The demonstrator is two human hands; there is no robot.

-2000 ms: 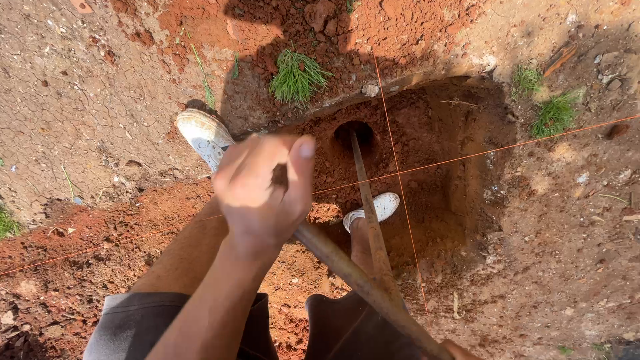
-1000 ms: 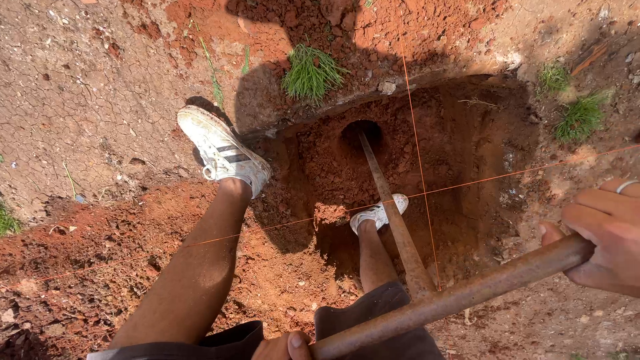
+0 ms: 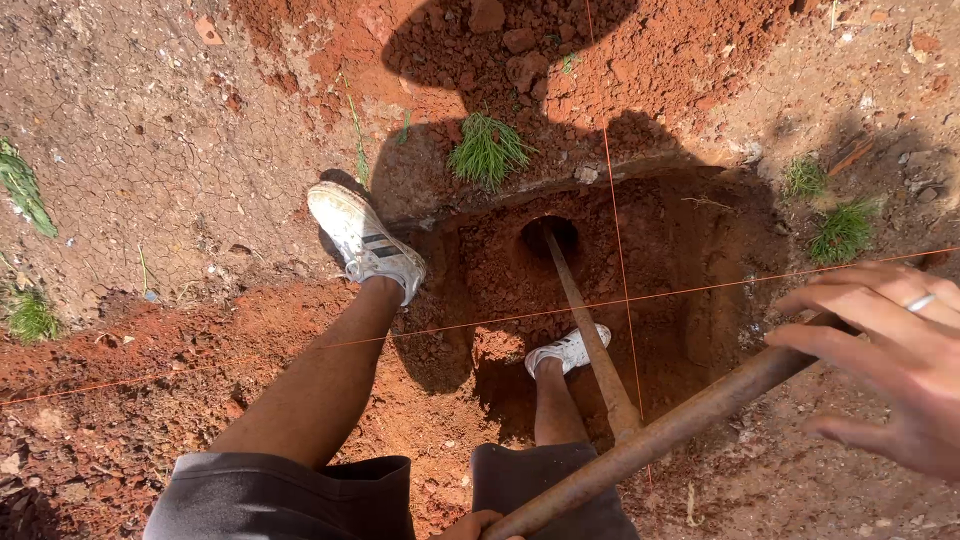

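A rusty metal T-handled tool, probably a hand earth auger (image 3: 675, 421), slants across the lower right. Its shaft runs down into a round dark hole (image 3: 550, 234), which hides the lower end. My left hand (image 3: 474, 526) is at the bottom edge, closed around the near end of the crossbar and partly out of view. Over the crossbar's far end at the right, my right hand (image 3: 885, 352), with a ring on one finger, has its fingers spread and not wrapped around the bar.
Orange strings (image 3: 616, 217) cross above a dug pit (image 3: 739, 247). One white shoe (image 3: 367, 240) rests on the pit's left rim, the other (image 3: 570, 349) inside the pit. Loose red soil (image 3: 660, 67) and grass tufts (image 3: 489, 152) lie beyond the pit.
Two seconds ago a hand was raised mid-view, above the crossbar's end. One second ago my right hand was closed on the bar's right end; its fingers have since opened. The crossbar has turned.
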